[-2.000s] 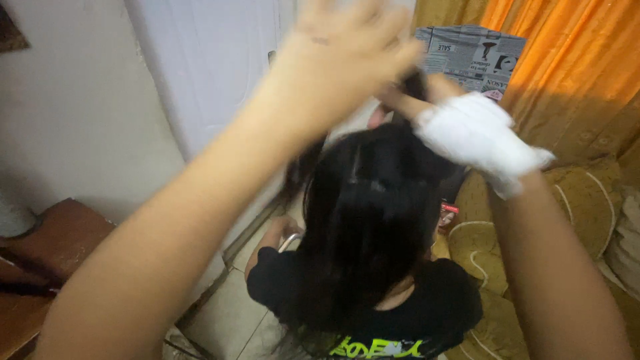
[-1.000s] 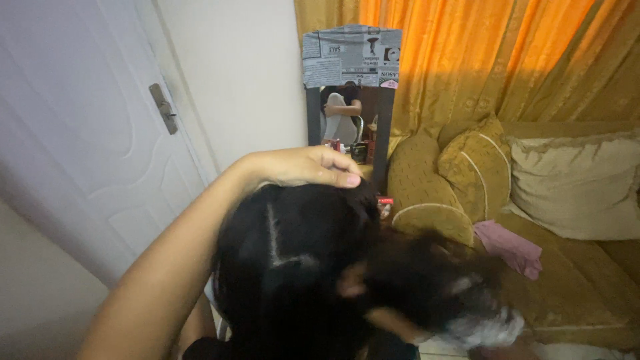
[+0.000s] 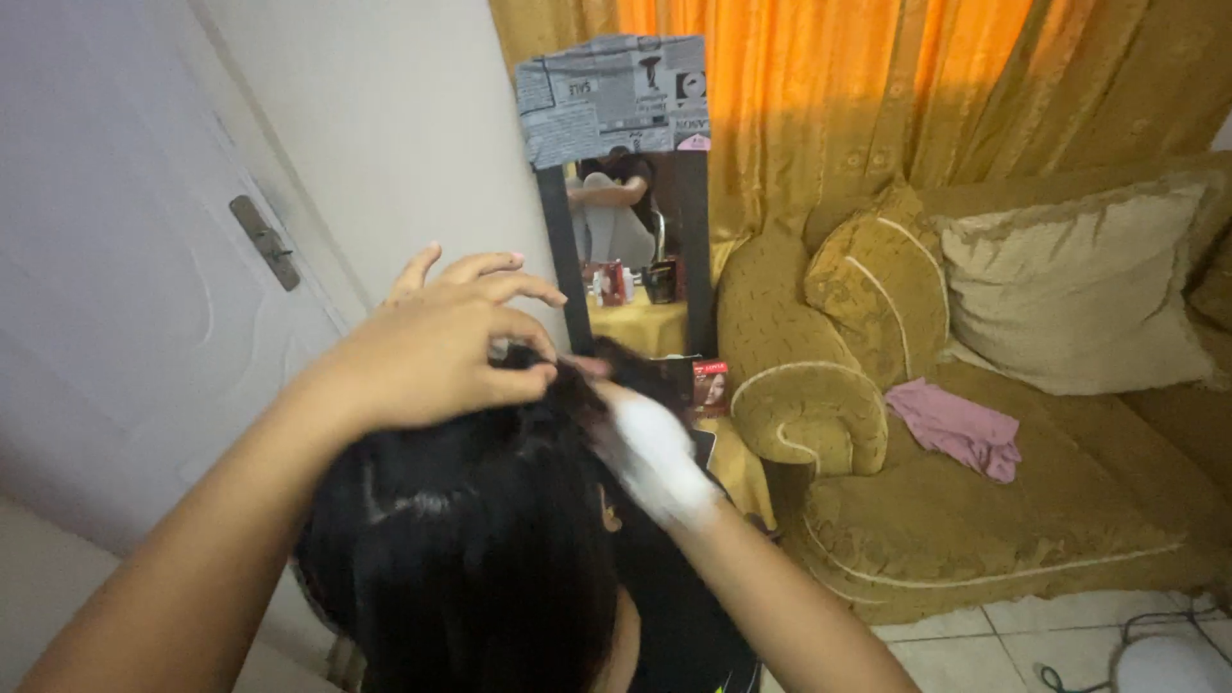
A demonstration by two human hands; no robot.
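Observation:
A seated person with long dark hair (image 3: 462, 549), seen from behind and above, is below my hands. My left hand (image 3: 462, 337) is over the top of the head, thumb and index finger pinched together at a lock of hair, the other fingers spread. Close on its right, my right hand (image 3: 616, 395), with a white wrapping (image 3: 659, 452) around the hand and wrist, is blurred and closed on a dark section of hair near the front of the head. Part lines show the scalp. An earring (image 3: 609, 510) shows on the person's right ear.
A framed mirror (image 3: 630, 231) with newspaper-print covering (image 3: 616, 96) stands ahead. A red box (image 3: 710, 387) is on a yellow cloth (image 3: 736, 467). At right is a sofa (image 3: 972, 510) with a pink cloth (image 3: 958, 423) and cushions; at left, a white door (image 3: 115, 250).
My right hand has moved from low on the right, where it was a second ago with hair, up to beside my left hand. My left hand's fingers have changed from lying on the head to a pinch.

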